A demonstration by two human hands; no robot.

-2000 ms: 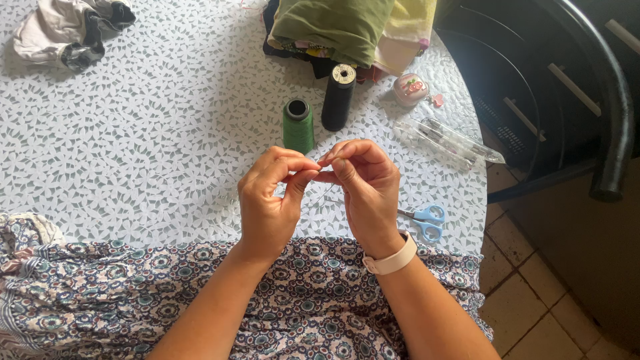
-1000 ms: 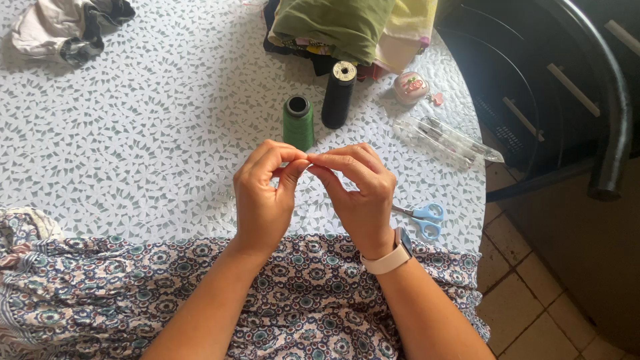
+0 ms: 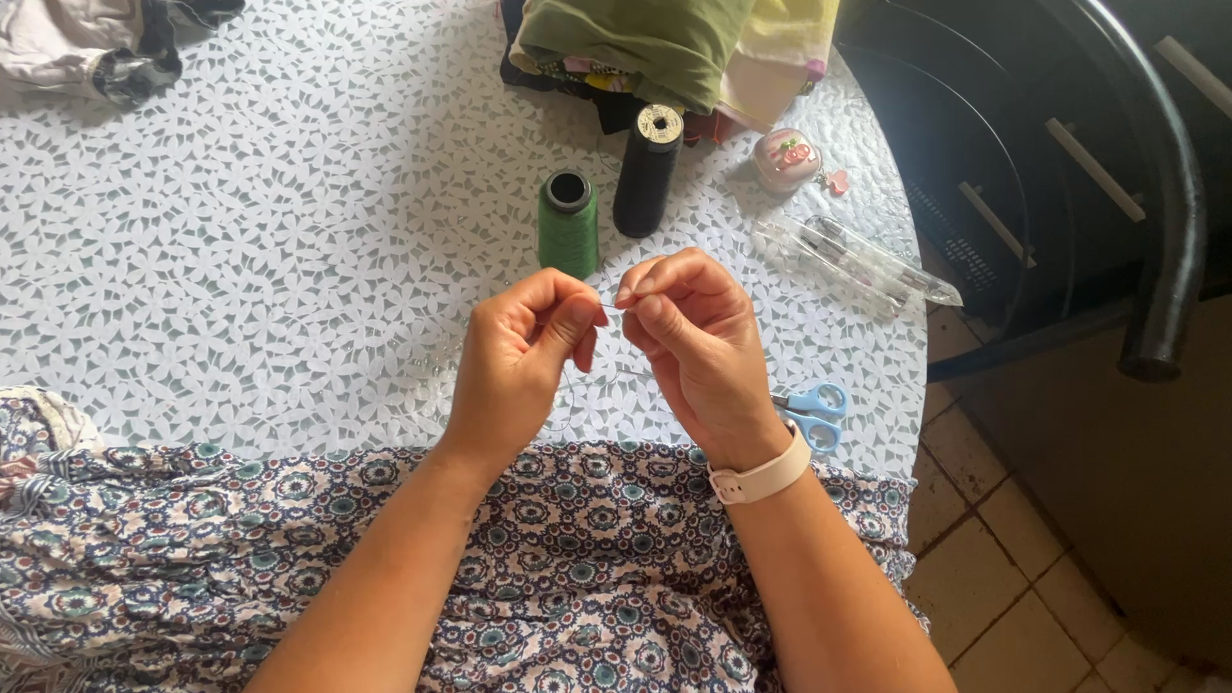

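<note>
My left hand [image 3: 525, 356] and my right hand [image 3: 698, 346] meet fingertip to fingertip above the table, each pinching a thin, needle-like piece [image 3: 608, 306] that shows between them. Whether it is a needle or only thread cannot be told. A fine dark thread [image 3: 570, 399] loops below my hands. Just beyond my fingertips stands a green thread spool [image 3: 568, 231], with a black thread spool [image 3: 648, 178] upright behind it to the right. Blue-handled scissors [image 3: 818, 416] lie beside my right wrist, their blades mostly hidden. Patterned fabric [image 3: 577, 549] spreads under my forearms.
Folded cloths [image 3: 635, 48] lie at the table's far side. Near the right edge are a small pink case with a charm [image 3: 787, 159] and a clear plastic packet [image 3: 852, 265]. A white and dark cloth [image 3: 87, 48] lies far left. A black curved bar [image 3: 1169, 192] stands beyond the table.
My fingertips, which met closely a second ago, are now slightly apart with the thin piece showing between them. The spools and scissors have stayed in place.
</note>
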